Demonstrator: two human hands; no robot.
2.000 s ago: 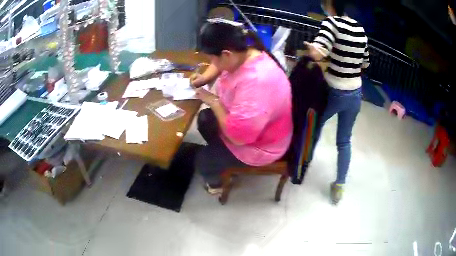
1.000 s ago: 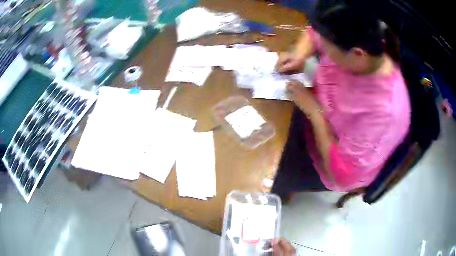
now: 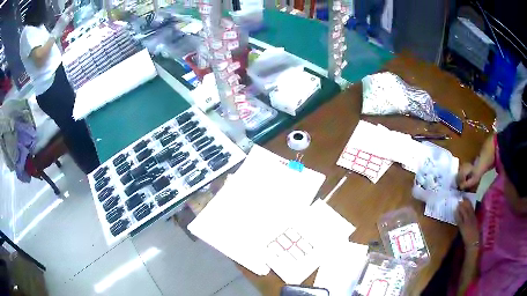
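Observation:
Neither of my hands is in view. A clear plastic box with a red-framed label (image 3: 378,283) is at the bottom right, overlapping papers and cut off by the lower edge; whether it rests on the table or is held cannot be told. A second clear box with a red-framed label (image 3: 405,238) lies just beyond it on the brown table (image 3: 370,202). The top of a dark phone (image 3: 304,291) shows at the bottom edge; what holds it is hidden. White sheets (image 3: 254,208) cover the near left of the table, one label sheet with red frames (image 3: 290,245) among them.
A seated person in pink (image 3: 497,243) handles papers at the right. A tray of black parts (image 3: 159,173) stands on the green bench at the left. A tape roll (image 3: 298,139), blue clip (image 3: 296,166) and plastic bag (image 3: 393,95) lie on the table. Another person (image 3: 49,75) stands far left.
The view has moved closer and turned left. The box near my fingers one second ago now overlaps the table's box and papers. My fingers have left the picture. The phone shows only its top.

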